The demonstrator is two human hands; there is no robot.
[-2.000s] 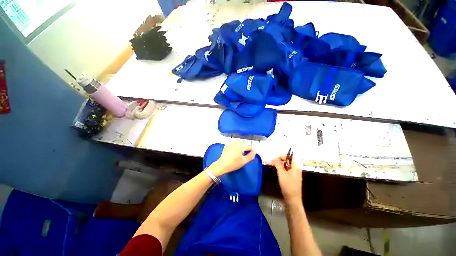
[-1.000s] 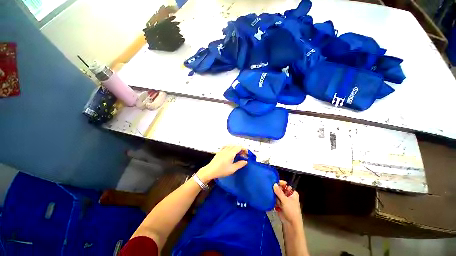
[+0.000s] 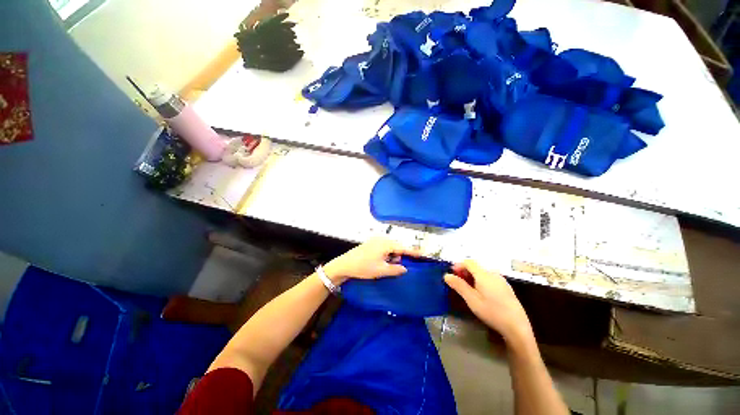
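A royal blue pouch (image 3: 397,290) is held over my lap, just in front of the near edge of the table board. My left hand (image 3: 369,261) grips its upper left edge. My right hand (image 3: 485,296) grips its upper right corner. A small dark and red tool, likely the thread snips (image 3: 462,276), shows partly between the right fingers; most of it is hidden. Another blue pouch (image 3: 422,201) lies flat on the board ahead. A blue cloth (image 3: 365,357) covers my lap.
A heap of blue pouches (image 3: 454,81) lies on the white table (image 3: 690,154). A black bundle (image 3: 269,44), pink bottle (image 3: 195,131) and box of odds and ends (image 3: 162,159) stand left. Blue bins (image 3: 61,340) are at lower left, cardboard (image 3: 673,336) at right.
The pouch has been raised and turned so its edge lies between both hands. My right hand came in from the right, took its edge, and has since moved up slightly.
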